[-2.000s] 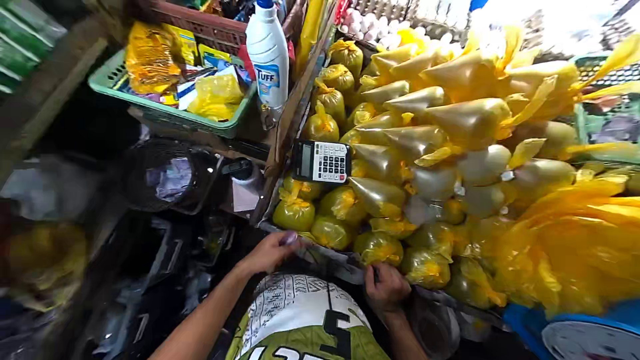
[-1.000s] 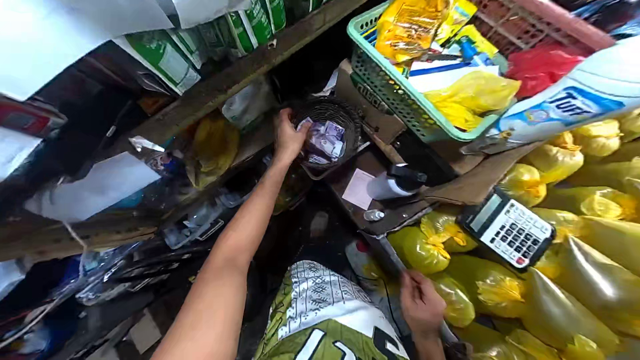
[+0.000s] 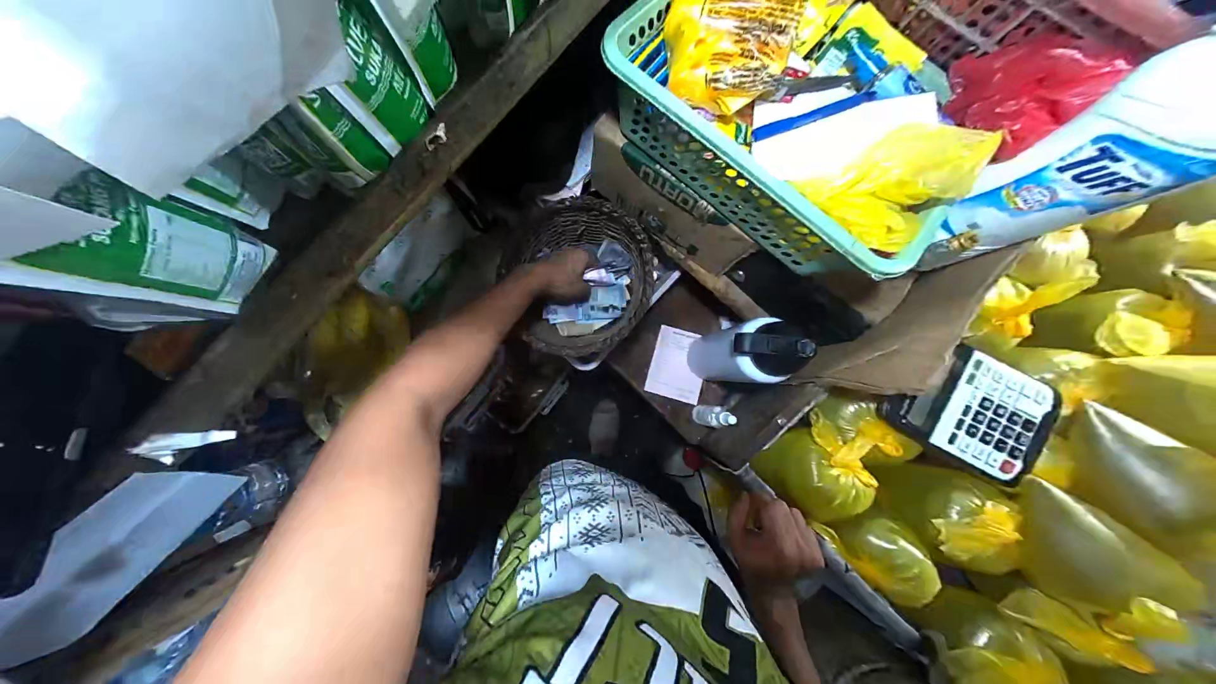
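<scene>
My left hand (image 3: pixel 562 275) reaches into a round dark wicker basket (image 3: pixel 622 223) and touches the banknotes (image 3: pixel 600 302) lying in it; its fingertips are hidden, so a grip cannot be told. My right hand (image 3: pixel 774 537) rests with curled fingers on the edge of the stall, beside knotted bags of yellow liquid (image 3: pixel 822 470). Whether it holds anything does not show. To the right of the basket are a slip of paper (image 3: pixel 674 365), a white flask with a black lid (image 3: pixel 750 351) and a small clear bottle (image 3: pixel 713 416). A calculator (image 3: pixel 996 418) lies on the yellow bags.
A green plastic basket (image 3: pixel 760 214) of packets stands at the top, next to a white bottle of Tuff cleaner (image 3: pixel 1073 180). A wooden beam (image 3: pixel 380 190) runs diagonally at left, below green-labelled containers (image 3: pixel 190 252). A cardboard flap (image 3: pixel 893 332) juts out beside the flask.
The view has swung left since the oldest frame. My left hand has gone from the stall's edge to the wicker basket, and now sits deeper among the notes than a second ago.
</scene>
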